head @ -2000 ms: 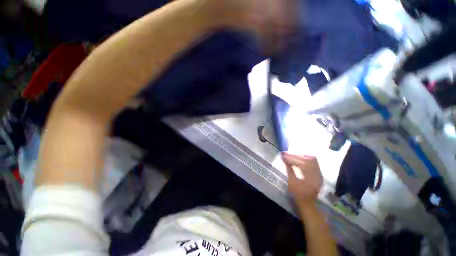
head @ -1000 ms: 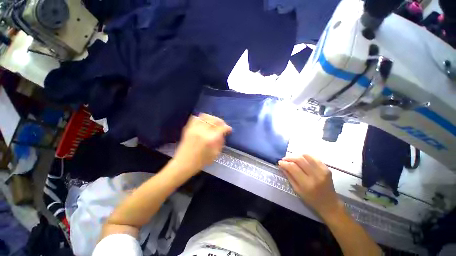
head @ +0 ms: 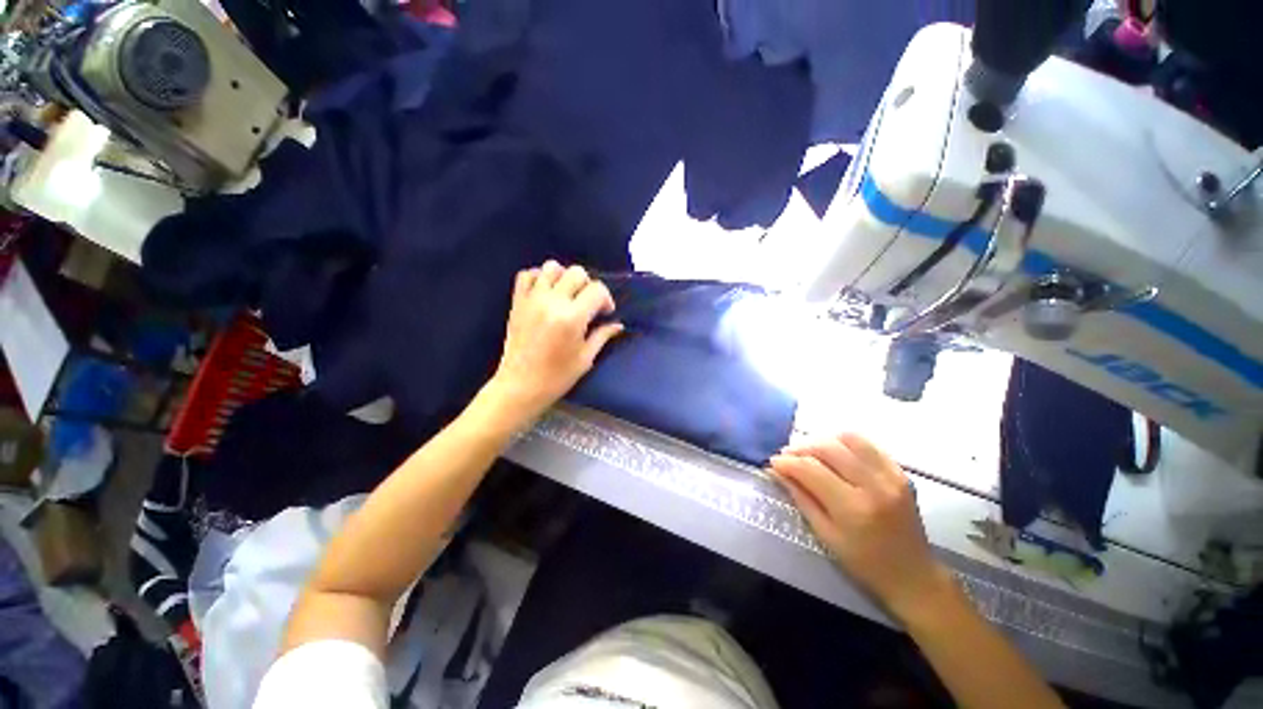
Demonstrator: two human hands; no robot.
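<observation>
A navy panel piece (head: 679,381) lies flat on the white machine table, its right part in bright glare at the needle area. My left hand (head: 554,333) rests on its left end, fingers bent, thumb toward the panel. My right hand (head: 852,506) pinches the panel's lower right corner at the table's front edge. The white JACK sewing machine (head: 1136,236) stands over the right side. The needle and presser foot are lost in the glare. A large navy garment bundle (head: 443,180) lies left of and behind the panel.
The table ruler (head: 679,481) runs along the front edge. A small dark piece (head: 1060,443) lies right of the needle, with a yellow-green and blue item (head: 1060,554) below it. Another machine (head: 166,83) stands at upper left. A red basket (head: 229,381) is below it.
Two seconds ago my left arm reached far across the bundle; it came back to the panel. Since one second ago my left hand has moved slightly up on the panel. My right hand keeps the corner.
</observation>
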